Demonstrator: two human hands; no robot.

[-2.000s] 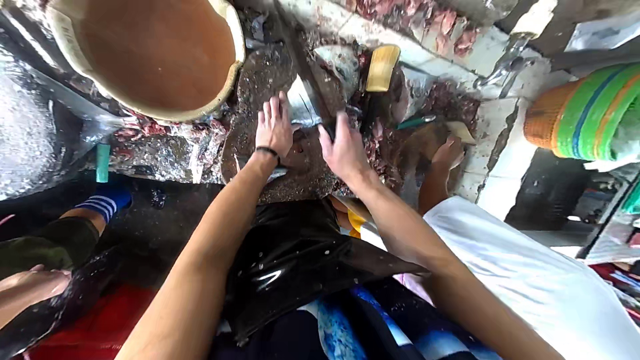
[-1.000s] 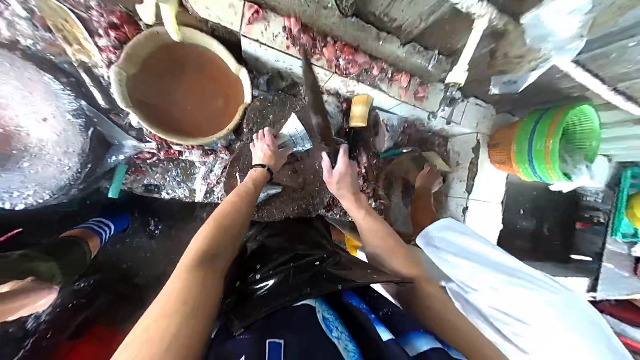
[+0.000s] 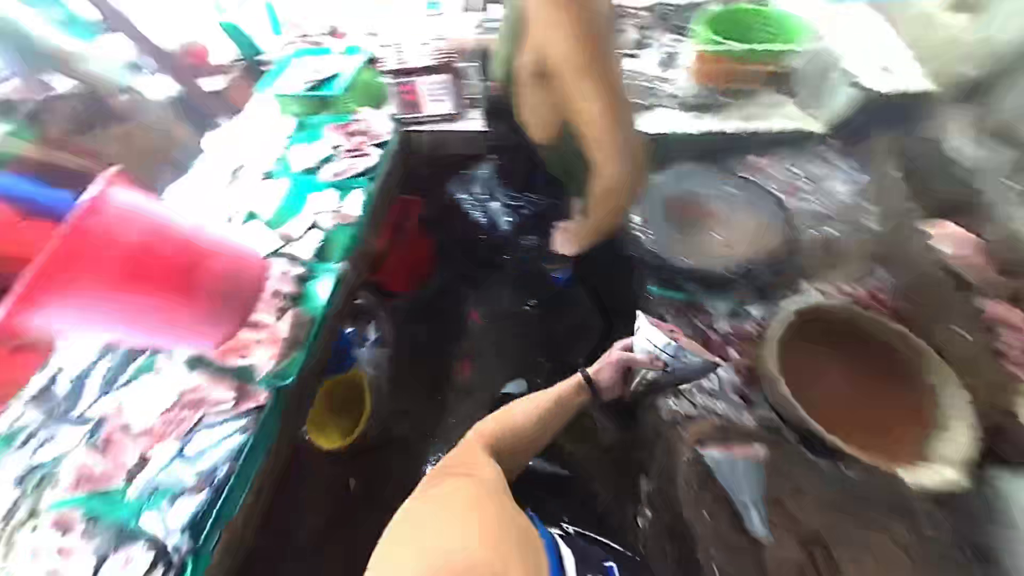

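Observation:
My left hand (image 3: 620,370), with a dark band at its wrist, is shut on a silvery fish piece (image 3: 672,352) that shows pink flesh along its top. It holds the piece out beside the work surface, left of a round basin (image 3: 956,424) of reddish-brown liquid. Another grey fish piece (image 3: 740,484), with a tail-like tapered end, lies on the dark chopping surface (image 3: 800,520) below. My right hand is out of view, and so is the long blade seen earlier. The frame is blurred.
Another person's arm (image 3: 604,120) hangs down ahead. At left, a green-edged counter (image 3: 268,432) bears fish pieces and a pink-red bucket (image 3: 152,272). A yellow container (image 3: 340,410) stands low beside it. A grey tub (image 3: 712,220) with murky contents is behind the basin.
The view has swung far to the left. My left hand has left the chopping surface and now holds a fish piece out in the air. My right hand has gone out of view.

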